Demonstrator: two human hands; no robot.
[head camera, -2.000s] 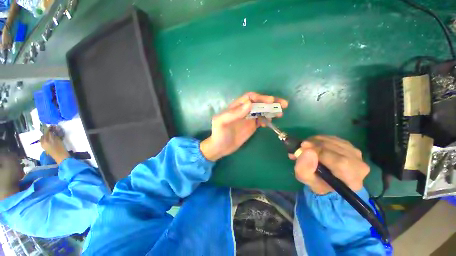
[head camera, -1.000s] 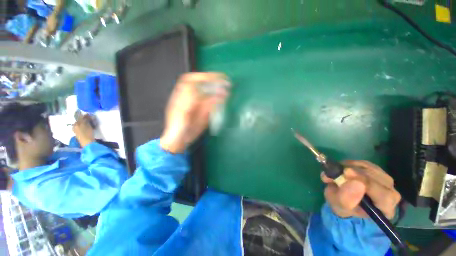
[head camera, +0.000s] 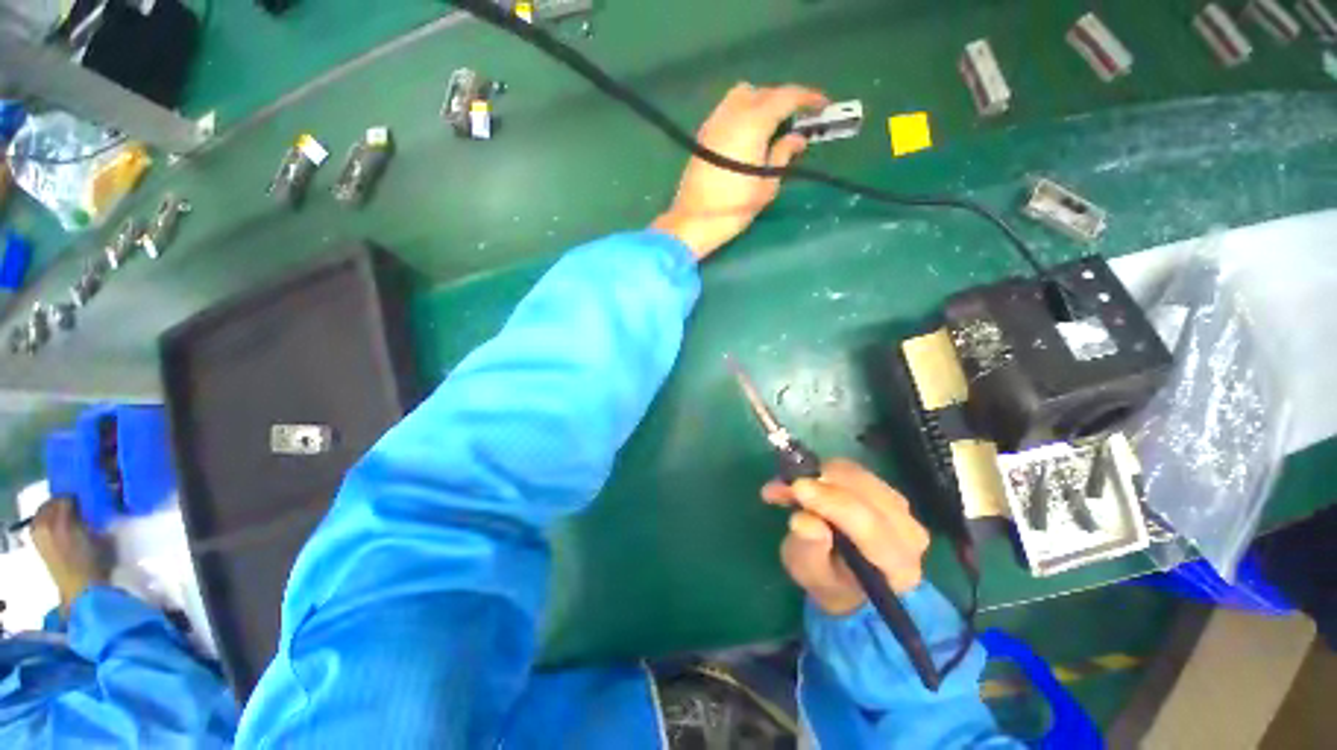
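Note:
My left hand (head camera: 738, 164) is stretched out to the far side, with its fingertips around one end of a silver-white module (head camera: 830, 123) beside a yellow square (head camera: 909, 134). My right hand (head camera: 851, 536) holds a soldering iron (head camera: 801, 463) by its black handle; the bare tip points up and left over the green mat. A black tray (head camera: 279, 352) at left holds one silver module (head camera: 301, 438).
A black box (head camera: 1056, 349) with tan tape stands at right, beside a white tray of dark bits (head camera: 1078, 506) and a clear plastic bag (head camera: 1226, 396). A black cable (head camera: 631, 100) crosses above my left wrist. More modules (head camera: 984, 76) lie beyond. Another person's hand (head camera: 71, 550) is at left.
My left hand has moved from beside the black tray to the far side. A module now lies in the tray. The view has shifted, showing more of the line. The iron stays in my right hand.

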